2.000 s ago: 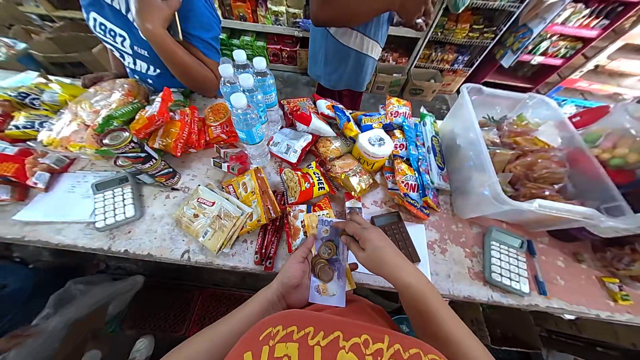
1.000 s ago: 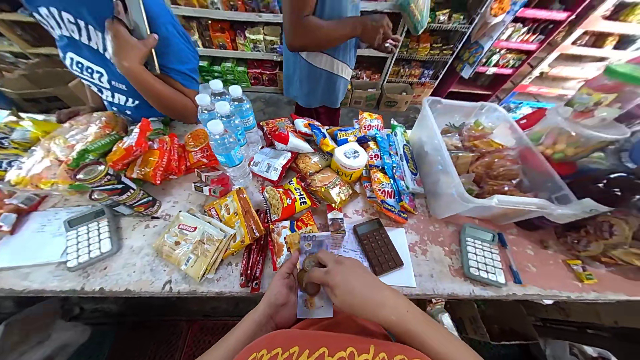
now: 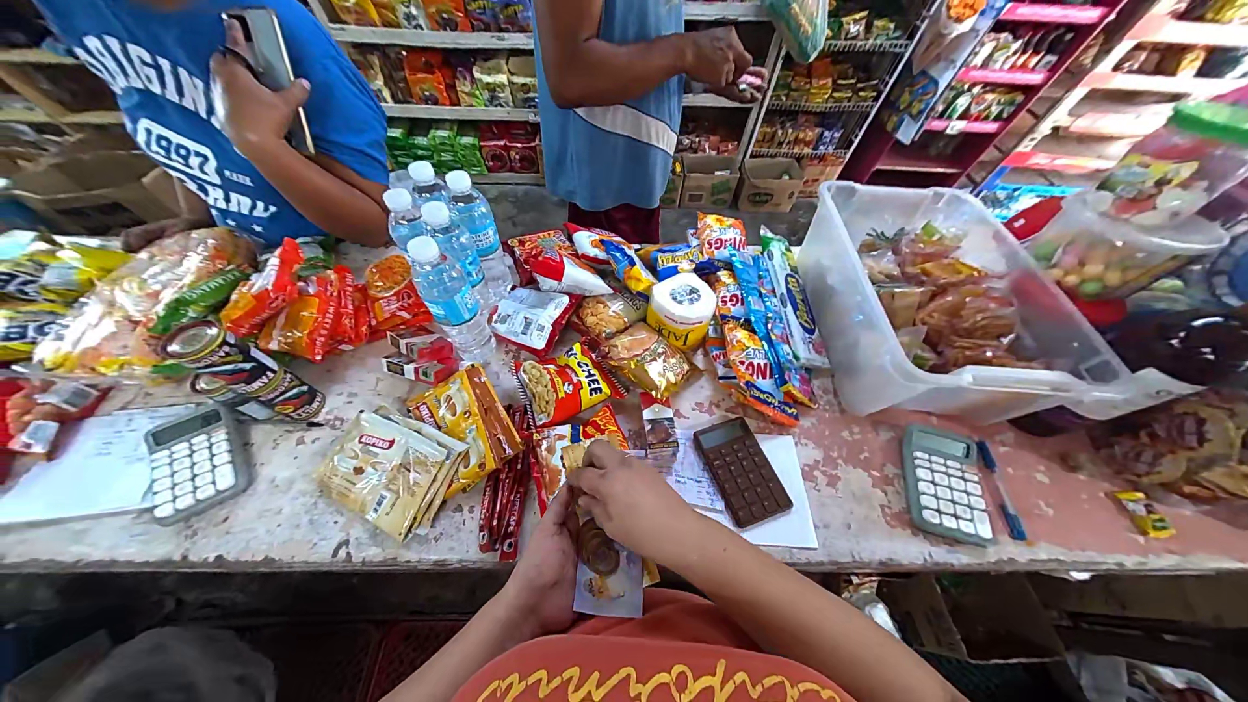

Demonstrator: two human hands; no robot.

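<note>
My left hand (image 3: 548,575) holds a banknote (image 3: 606,587) with several coins (image 3: 597,548) lying on it, low in front of my chest at the counter's edge. My right hand (image 3: 624,492) reaches over the note's far end, its fingers closed on what looks like a folded, yellowish paper note (image 3: 577,456). Just beyond my hands lie snack packets (image 3: 564,385), red stick sachets (image 3: 505,497) and coffee sachets (image 3: 390,470). A brown calculator (image 3: 743,472) rests on white paper (image 3: 792,487) to the right of my right hand.
Water bottles (image 3: 450,292) stand mid-counter, with cans (image 3: 255,375) and a grey calculator (image 3: 198,462) to the left. A clear plastic bin (image 3: 858,366), another calculator (image 3: 946,483) and a pen (image 3: 1001,489) are on the right. Two people stand across the counter, one holding a phone (image 3: 268,68).
My right hand has moved from over the coins to the far end of the banknote. The person at the left across the counter has raised a phone into view.
</note>
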